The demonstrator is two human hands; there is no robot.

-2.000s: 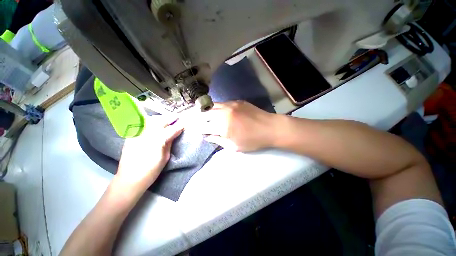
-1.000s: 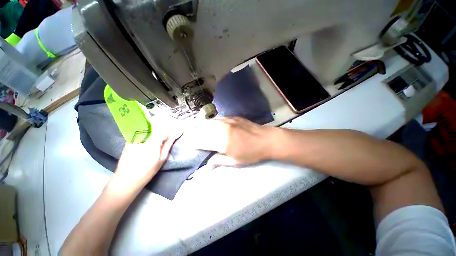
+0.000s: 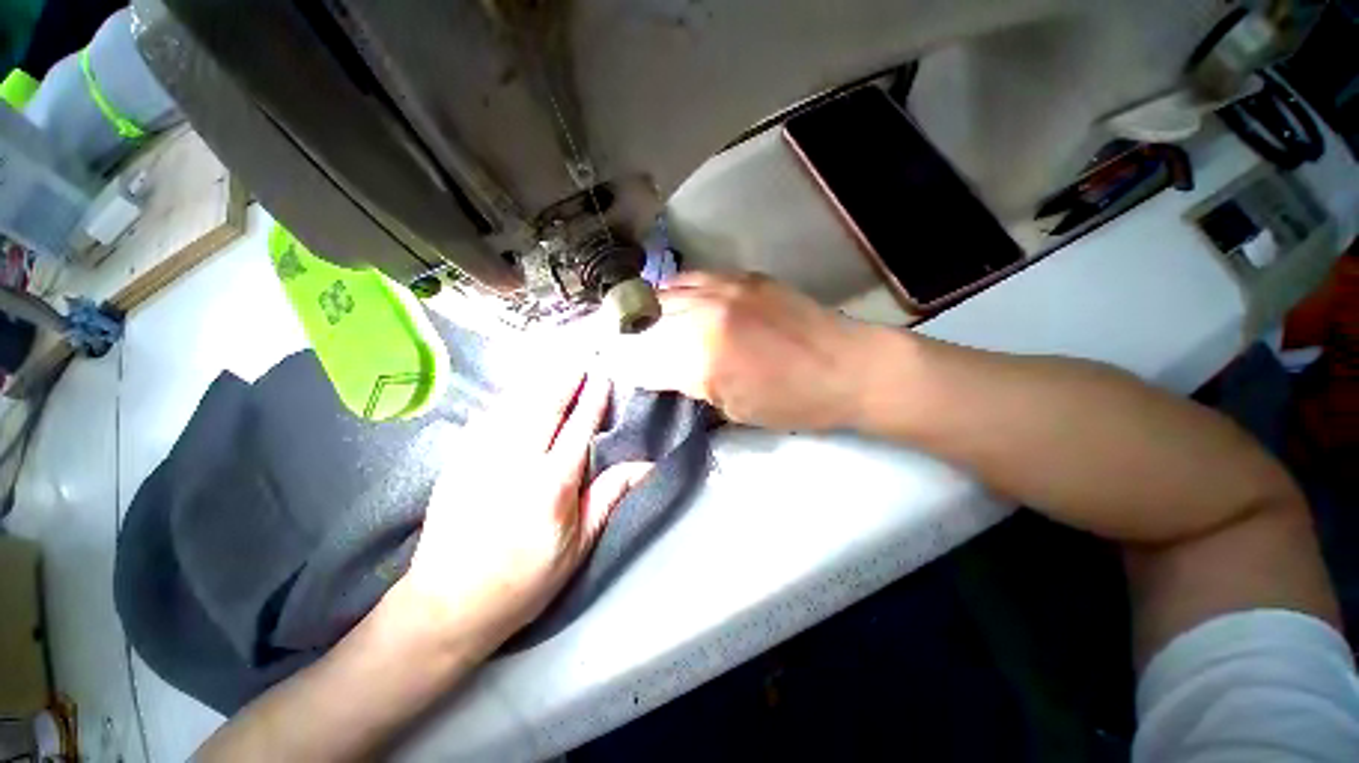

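A dark grey garment panel [image 3: 336, 514] lies bunched on the white table, left of and in front of the sewing machine's needle area. My left hand [image 3: 514, 499] rests on the cloth with its fingers towards the needle, the thumb a little apart. My right hand [image 3: 745, 350] is at the cloth's right edge beside the tension knob [image 3: 632, 306], its fingertips washed out by the lamp. The presser foot and needle are lost in glare. A neon yellow-green tag [image 3: 358, 328] hangs left of the needle.
The machine arm [image 3: 716, 75] spans the top. A smartphone [image 3: 909, 194] lies under it. Right of that are small dark tools [image 3: 1118, 187], black scissor handles [image 3: 1274, 119] and a grey control panel [image 3: 1267, 231]. A wooden board edge [image 3: 187, 224] is at the left.
The cloth has turned and shifted; its bulk now spreads lower left and no longer shows behind the needle. My left hand has moved right and lies flatter on it.
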